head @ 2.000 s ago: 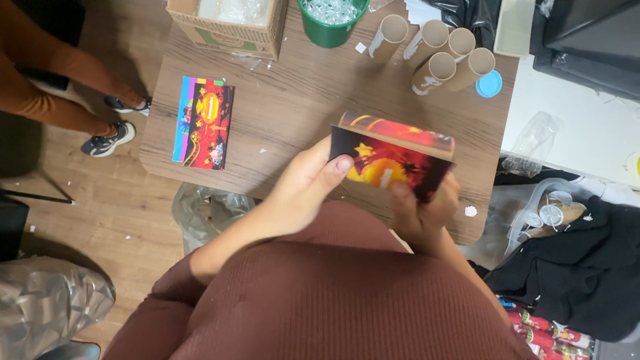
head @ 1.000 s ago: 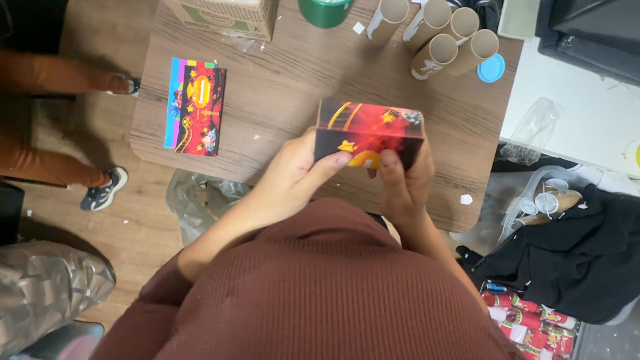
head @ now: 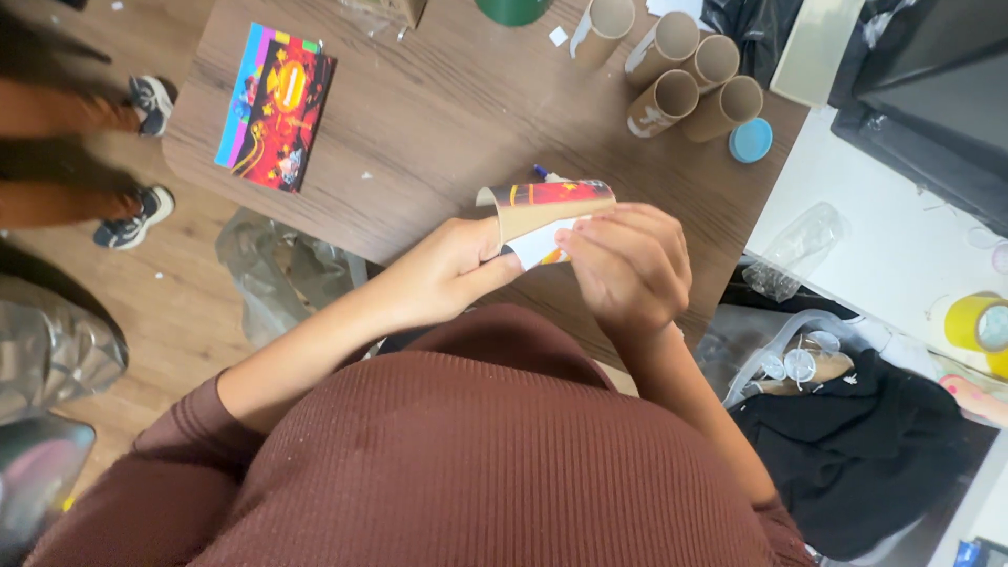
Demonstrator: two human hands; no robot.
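Observation:
A brown cardboard tube, partly covered by a printed red and black paper wrap, is held crosswise between both hands above the near edge of the table. My left hand grips its left end, thumb on the white underside of the wrap. My right hand has its fingertips on the wrap's white flap at the right. Just behind the tube a blue-tipped item shows in part. A stack of printed sheets lies at the table's left.
Several open cardboard tubes stand at the back right, beside a blue round lid. A green container is at the back. Plastic bags hang below the left edge. Right are yellow tape and black cloth. Another person's legs are at the left.
The paper lay closed round the held piece; now a flap is lifted, showing bare tube and white underside. My right hand has moved onto this flap. The view has shifted closer to the near edge.

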